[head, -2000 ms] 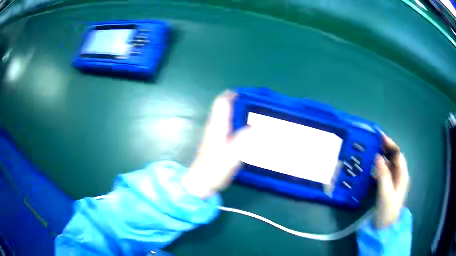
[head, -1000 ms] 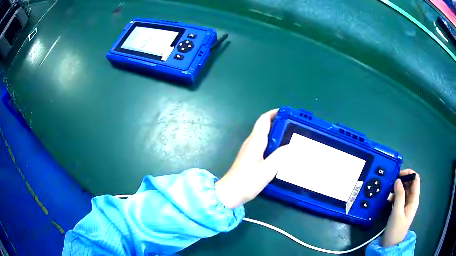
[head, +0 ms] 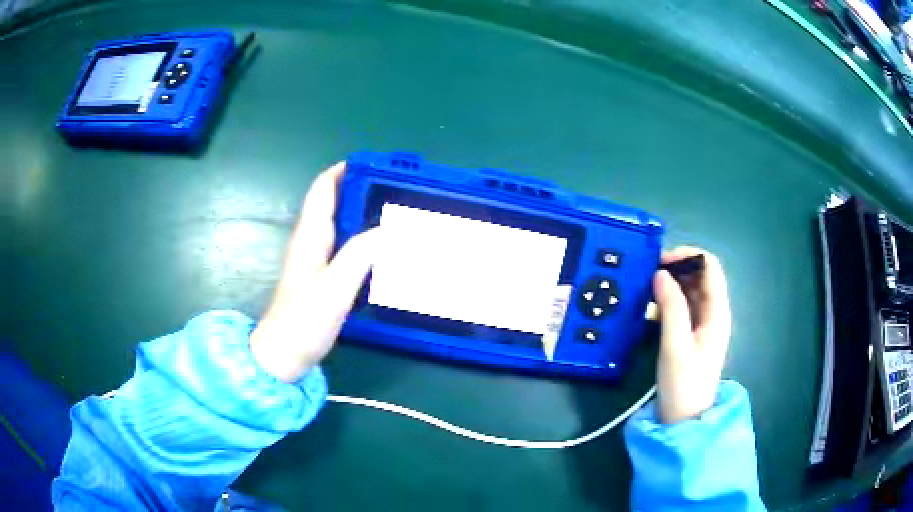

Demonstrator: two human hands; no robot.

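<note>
A blue scan tool (head: 440, 350) with a white lit screen is tilted slightly, lower at its right end, over the green mat. My left hand (head: 318, 275) grips its left end, thumb over the screen's left edge. My right hand (head: 693, 320) is at its right end, fingers around a short black stick or flap (head: 685, 265) and beside a small pale piece at the side. A white cable (head: 491, 437) loops below the unit up to my right hand. Where it joins the unit is hidden by the fingers.
A second scan tool (head: 140, 125) lies at the upper left, screen lit, a black stick jutting from its right end. A black foam tray (head: 849, 330) stands at the right edge with a calculator (head: 897, 385) in it. Cables show at the far upper right.
Since one second ago, the held tool, both hands and the second tool appear further left and higher. The foam tray has come into view at right. Both hands keep their places on the tool.
</note>
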